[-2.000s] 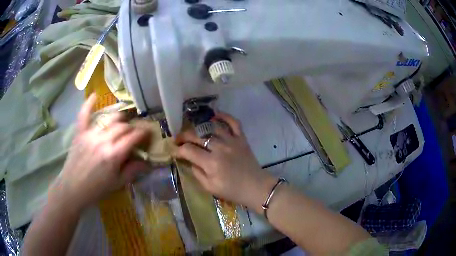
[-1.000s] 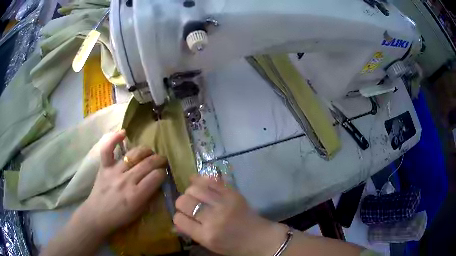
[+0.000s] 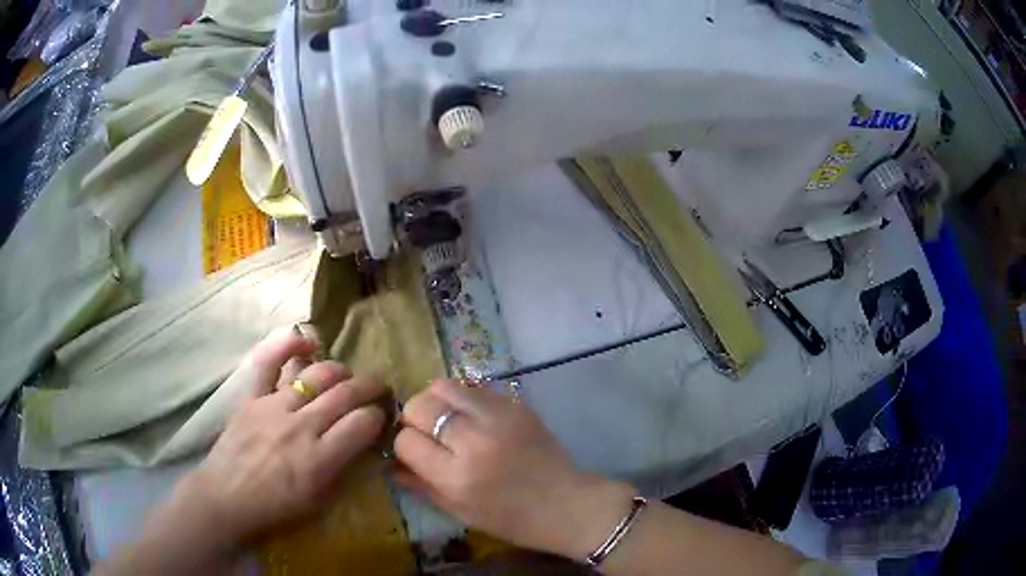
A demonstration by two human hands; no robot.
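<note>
An olive band [image 3: 394, 338] lies under the presser foot [image 3: 369, 268] of the white sewing machine [image 3: 585, 96]. A pale green garment panel [image 3: 169, 349] joins it on the left and spreads behind the machine. My left hand [image 3: 295, 433] holds the band's near left edge, with the index finger raised. My right hand [image 3: 478, 450] pinches the band's near end, close to my left fingertips. The fingers hide that end of the band. Stacked olive strips [image 3: 686, 270] lie under the machine arm.
Black-handled snips [image 3: 788, 309] lie right of the strips. A cream lamp [image 3: 217, 140] hangs left of the machine head. Checked cloth bundles [image 3: 878, 478] and a black flat object [image 3: 785, 478] are below the table's right end. A blue bin [image 3: 968, 371] stands at right.
My right hand first moved from beside the needle toward me, then slightly up to my left fingertips. The band, bunched in my left hand before, now lies spread under the foot.
</note>
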